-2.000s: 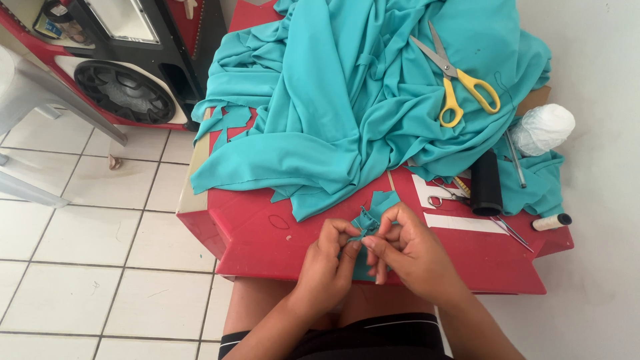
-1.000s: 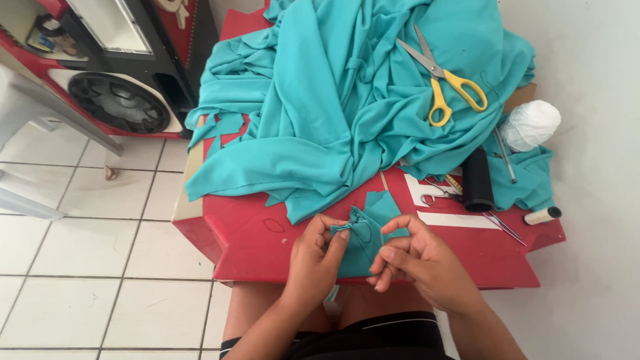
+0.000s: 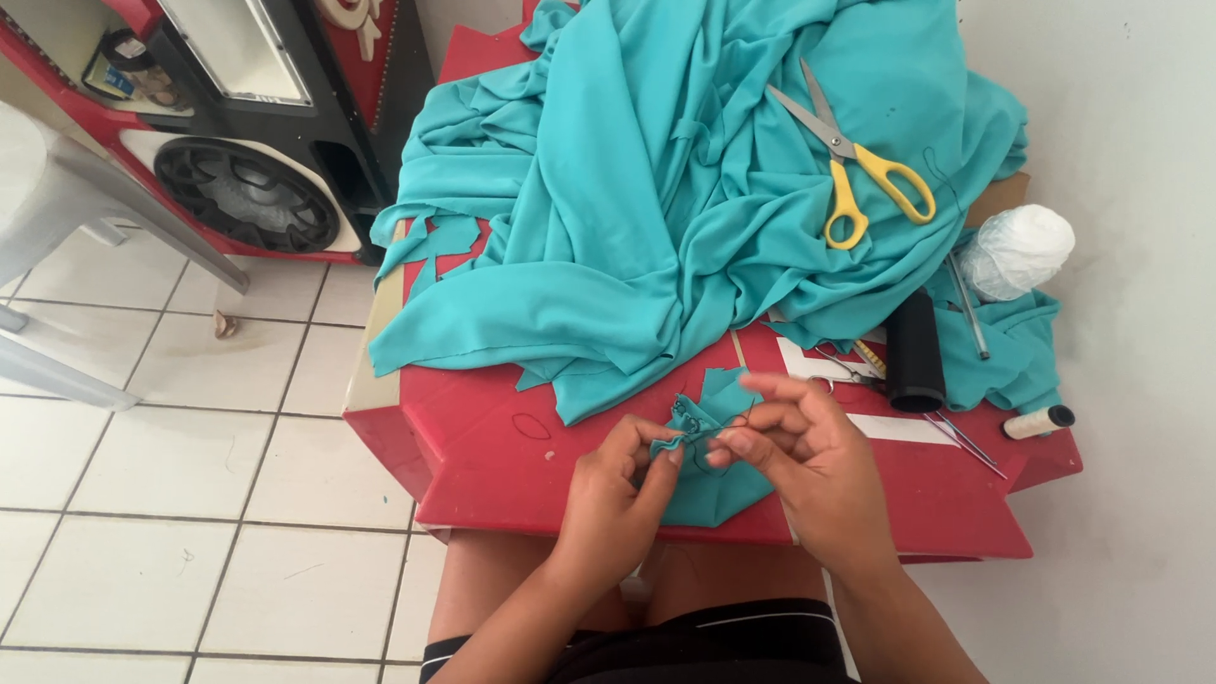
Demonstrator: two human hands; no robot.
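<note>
A small turquoise fabric piece (image 3: 717, 489) with dark stitching lies over the near edge of the red table (image 3: 494, 475). My left hand (image 3: 617, 494) pinches its gathered upper left part between thumb and fingers. Just to the right, my right hand (image 3: 798, 465) has thumb and fingertips together at the dark thread, other fingers raised; a needle is too small to make out surely. Beyond both hands spreads a large heap of turquoise fabric (image 3: 608, 190). Yellow-handled scissors (image 3: 841, 147) rest on it with blades parted.
Right of my hands are a black cylinder (image 3: 914, 351), small metal scissors (image 3: 845, 372), a thread spool (image 3: 1037, 422), a pen (image 3: 969, 309) and a ball of white yarn (image 3: 1021, 249). A wall stands at the right. On the left are a speaker (image 3: 247, 195) and a plastic chair (image 3: 66, 180).
My right hand was a little apart from the stitched fabric one second ago; its fingertips are now close beside my left hand's. My left hand keeps its pinch on the fabric.
</note>
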